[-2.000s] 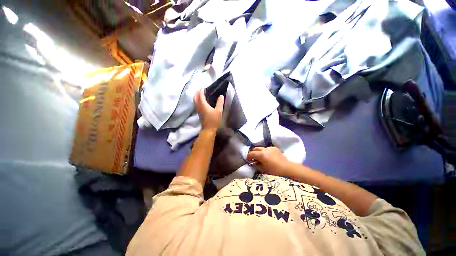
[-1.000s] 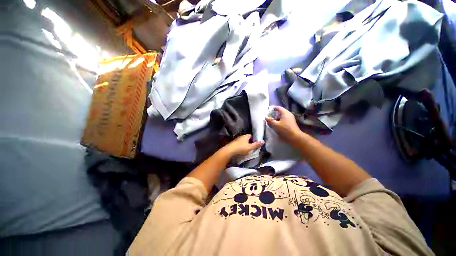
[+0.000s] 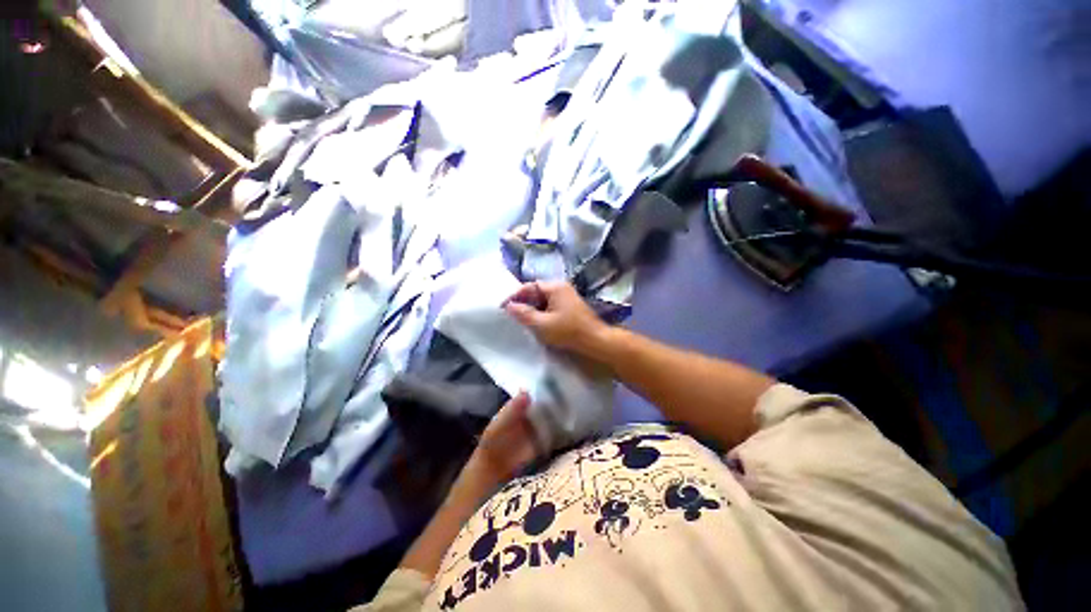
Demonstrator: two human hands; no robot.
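Note:
A dark grey garment (image 3: 449, 395) with a pale inner layer (image 3: 491, 329) lies at the table's near edge, in front of my body. My right hand (image 3: 553, 316) pinches the upper edge of the pale layer between finger and thumb. My left hand (image 3: 509, 440) is at the lower edge of the same garment, close to my shirt, with its fingers against the cloth. The left fingertips are blurred, so their grip is unclear. No needle or thread can be made out.
Pale and grey cloth pieces (image 3: 281, 311) are heaped over the blue-violet table cover (image 3: 718, 323). A steam iron (image 3: 766, 233) with a red-brown handle and black hose stands at right. A cardboard box (image 3: 162, 478) stands at left. Another table surface is at upper right.
The view has turned, so the iron sits nearer the middle. The pale layer is spread wider between my hands, and my left hand is lower, nearer my body.

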